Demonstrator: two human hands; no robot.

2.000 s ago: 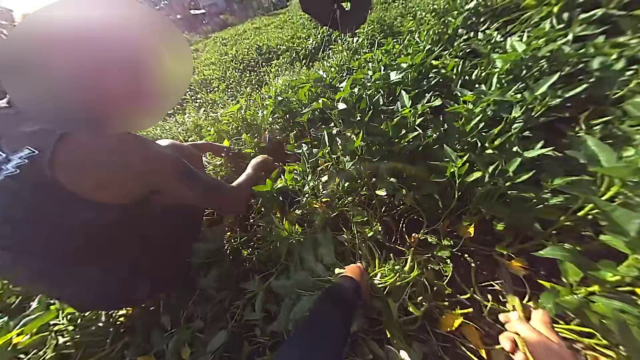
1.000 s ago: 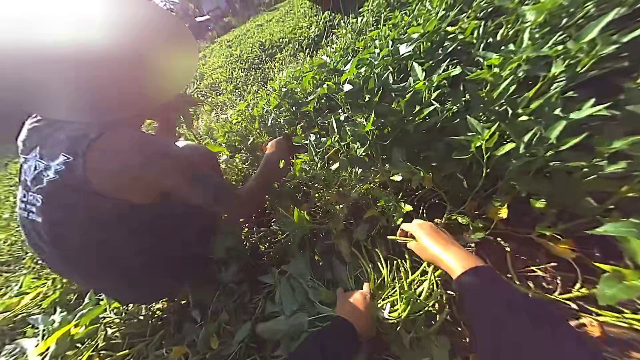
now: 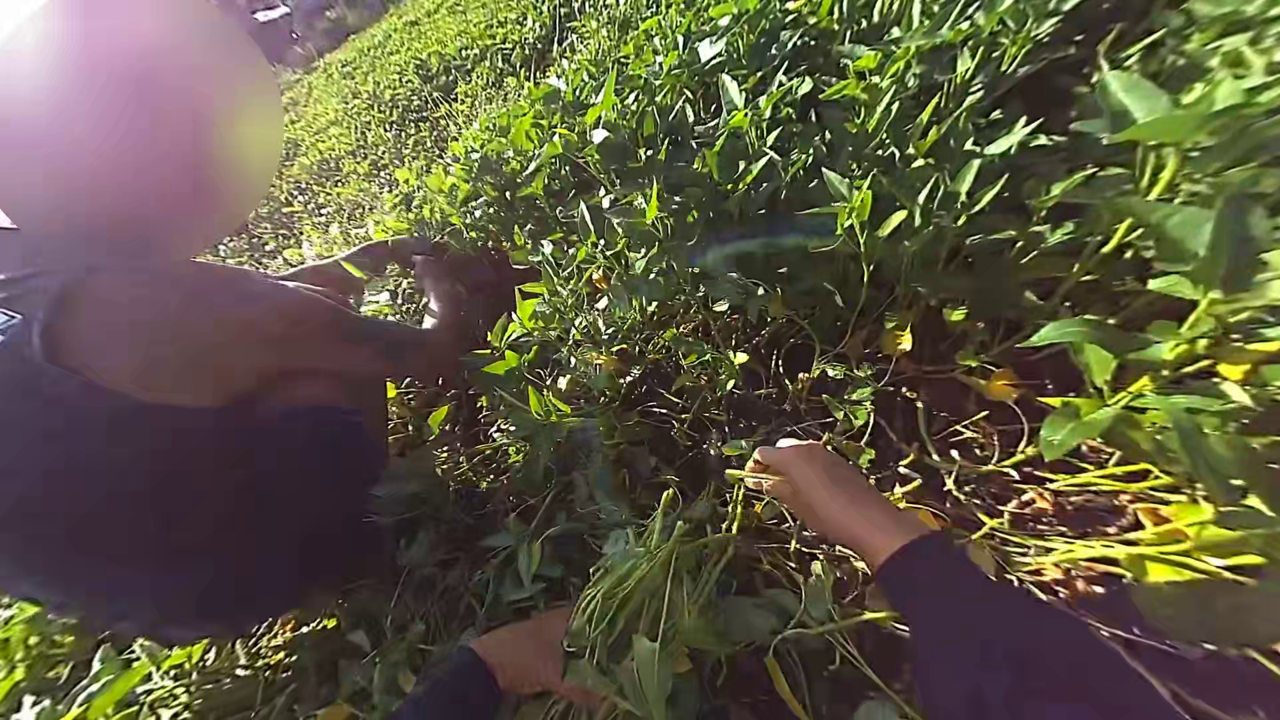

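My left hand [image 3: 540,652] is at the bottom centre, against a bundle of long green leafy stems [image 3: 665,580]; its fingers are hidden behind the stems, so its grip does not show. My right hand [image 3: 805,485] is closed around a green stem [image 3: 740,476], up and to the right of the bundle. Dark sleeves cover both my forearms. Low leafy plants [image 3: 690,330] and thin bare vines surround my hands.
At the left a person in a dark sleeveless top [image 3: 180,510] bends over, arms reaching into the plants. Dense green foliage [image 3: 880,130] rises ahead and to the right. Cut-looking yellow-green stems [image 3: 1130,545] and yellow leaves lie at the lower right.
My right hand has come from the lower right corner to beside the bundle. The bundle is now raised in front of my left hand and hides its fingers.
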